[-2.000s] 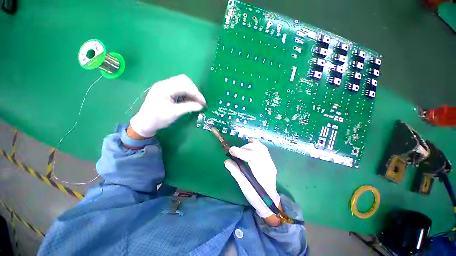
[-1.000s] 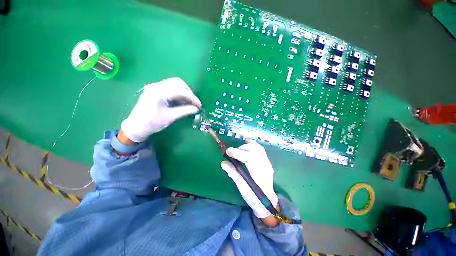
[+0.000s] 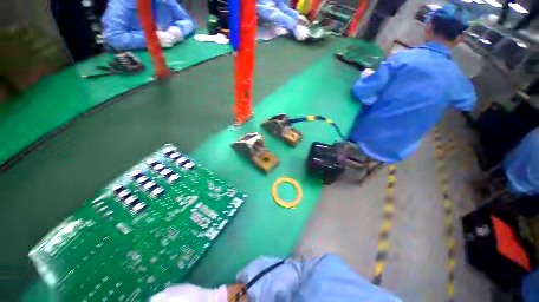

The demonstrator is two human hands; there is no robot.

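The green circuit board lies at the lower left, with rows of black parts with silvery tabs near its far edge. My right hand, in a white glove, is at the bottom edge beside the board's near side. It is mostly cut off and its fingers are not clear. A dark cable runs over my blue sleeve behind that hand. The soldering iron's handle and tip do not show. My left hand, the solder wire and the solder spool are out of the picture.
Two soldering iron stands and a yellow tape roll sit right of the board. A black container is at the bench edge. A red tube hangs behind. A person in blue sits at the right; others work across the belt.
The view has swung up and to the right. The board now shows lower left, my left hand and the spool have left the picture, and my right hand is cut off at the bottom.
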